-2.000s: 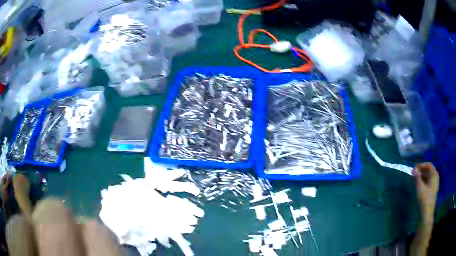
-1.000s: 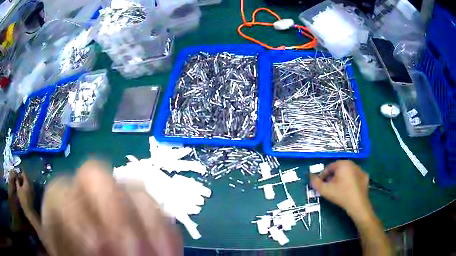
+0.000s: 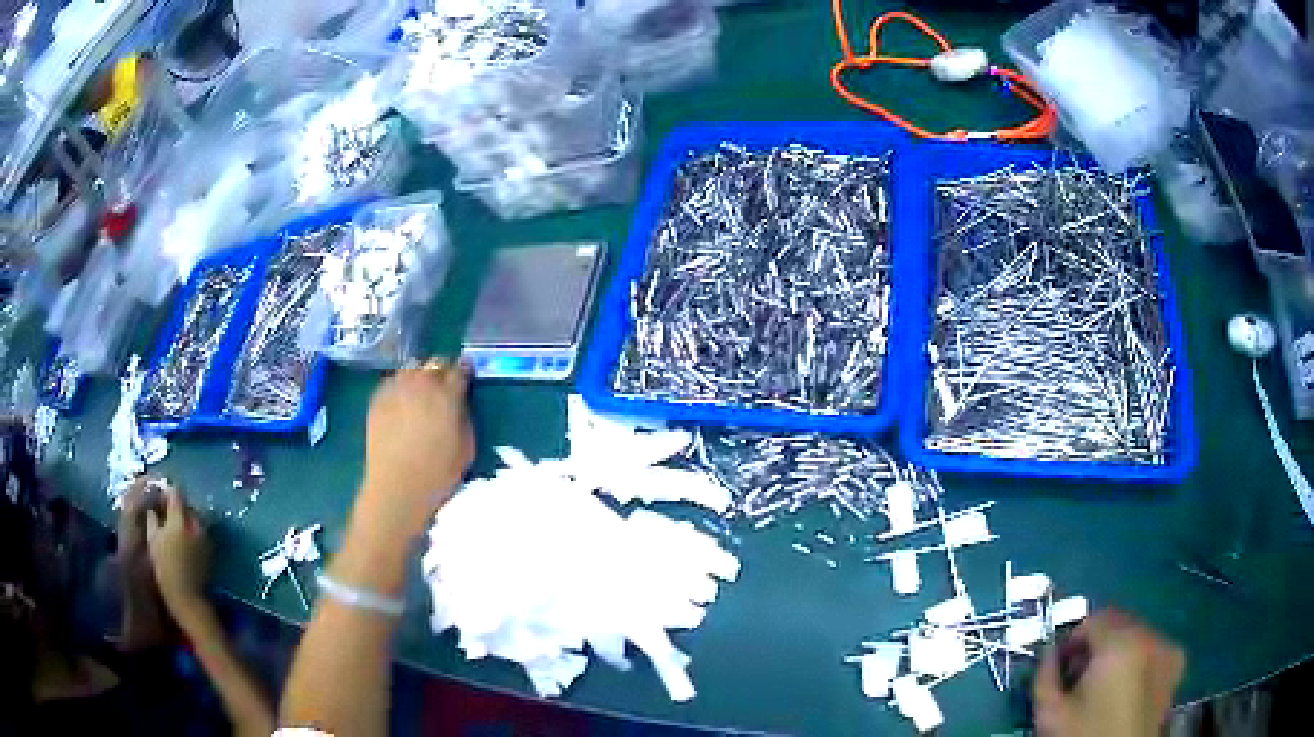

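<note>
My left hand (image 3: 417, 425), with a white band on the wrist, is at the front left of the digital scale (image 3: 533, 310); whether it holds anything cannot be told. My right hand (image 3: 1117, 674) is low at the right, fingers curled, beside wrapped bundles (image 3: 940, 651) with white tabs and thin metal ends; its fingertips are unclear. A pile of white strips (image 3: 569, 569) lies between my hands. Loose short metal pieces (image 3: 807, 475) lie behind it. Short pieces fill the left blue tray (image 3: 749, 418); long thin rods fill the right blue tray (image 3: 1045, 464).
Another person's hands (image 3: 162, 540) are at the far left, near smaller blue trays (image 3: 274, 422). A few bundles (image 3: 293, 553) lie between them and my left arm. Clear plastic boxes (image 3: 555, 166) stand behind. An orange cord (image 3: 879, 108), phone (image 3: 1257, 187) and tweezers (image 3: 1208, 573) are at the right.
The view has turned left, so the bench things sit further right. My left hand has moved from the blurred foreground up towards the scale. My right hand has moved down to the front of the bundles.
</note>
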